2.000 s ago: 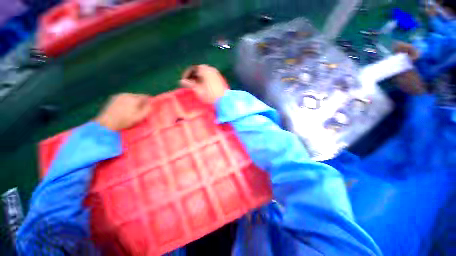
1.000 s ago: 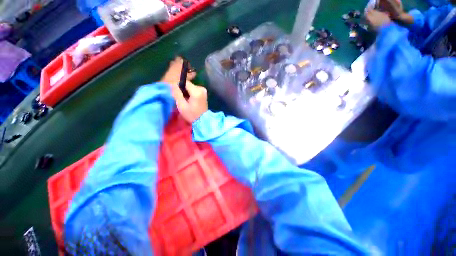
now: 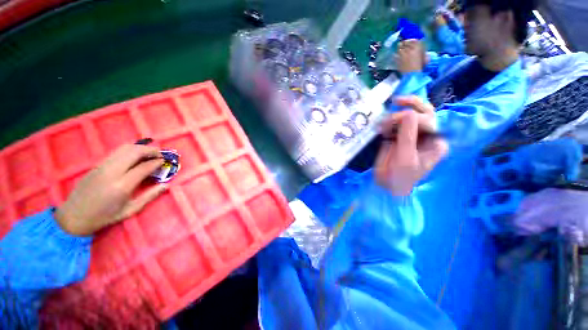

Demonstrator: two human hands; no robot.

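My left hand (image 3: 109, 187) rests over the red foam tray (image 3: 248, 177) at the left. Its fingertips hold a small round watch body (image 3: 169, 166), open side up, with white, yellow and shiny parts. A small black piece (image 3: 144, 141) lies on the tray just beyond the fingers. My right hand (image 3: 411, 155) is raised off to the right, away from the tray. It is blurred, with fingers drawn together, and I cannot tell whether it holds anything.
A stack of clear blister trays (image 3: 303, 84) with ring-shaped parts stands right of the foam tray. Small dark units (image 3: 253, 17) lie on the green belt (image 3: 161, 38). A person in a blue smock (image 3: 490, 109) sits at the right, close beyond my right hand.
My hands, together at the tray's far edge before, are now apart. The left is back over the tray with the watch body; the right has moved far right. The view has turned right.
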